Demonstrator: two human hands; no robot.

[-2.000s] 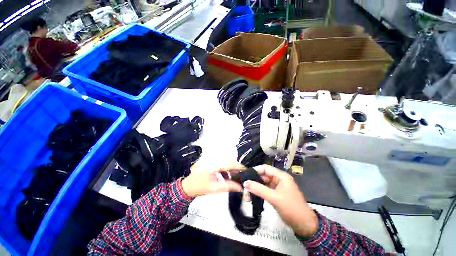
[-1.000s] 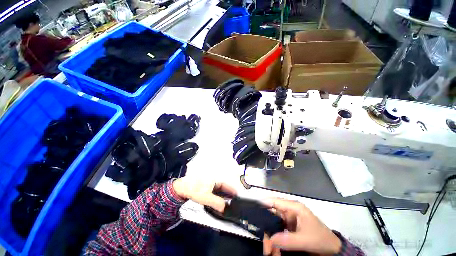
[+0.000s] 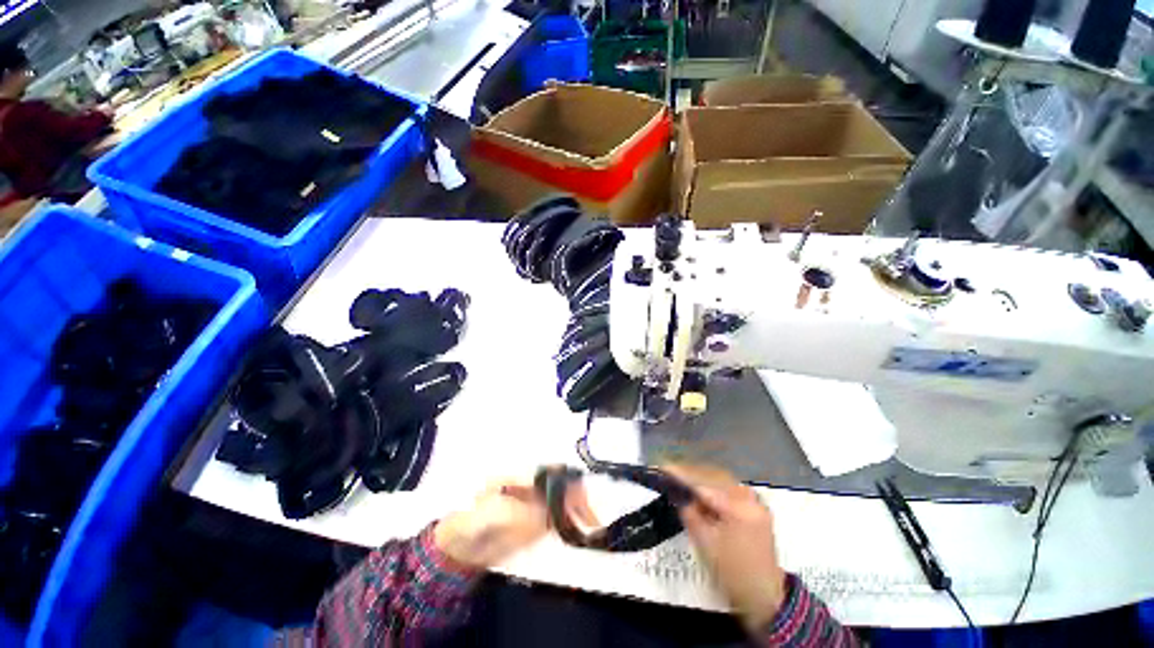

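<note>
A black band loop (image 3: 648, 525) is stretched between my two hands, in front of the sewing machine and above the table's front edge. My left hand (image 3: 500, 525) holds its left end. My right hand (image 3: 734, 532) grips its right end. Both hands are a little blurred. The needle area (image 3: 661, 392) of the white sewing machine (image 3: 810, 317) is beyond the band, with nothing seen under it. Worked bands (image 3: 589, 304) overlap in a row behind and left of the needle. A loose heap of black bands (image 3: 342, 405) lies on the table to the left.
Two blue crates (image 3: 260, 298) with black pieces stand at left. Open cartons (image 3: 791, 177) stand behind the table. A white scrap (image 3: 835, 424) lies under the machine arm. A slim black tool (image 3: 914, 534) lies at right. A person's sleeve (image 3: 44, 133) shows at far left.
The band was bunched between my hands a second ago and is now opened into a wide loop and raised nearer the machine. The view has shifted to the right.
</note>
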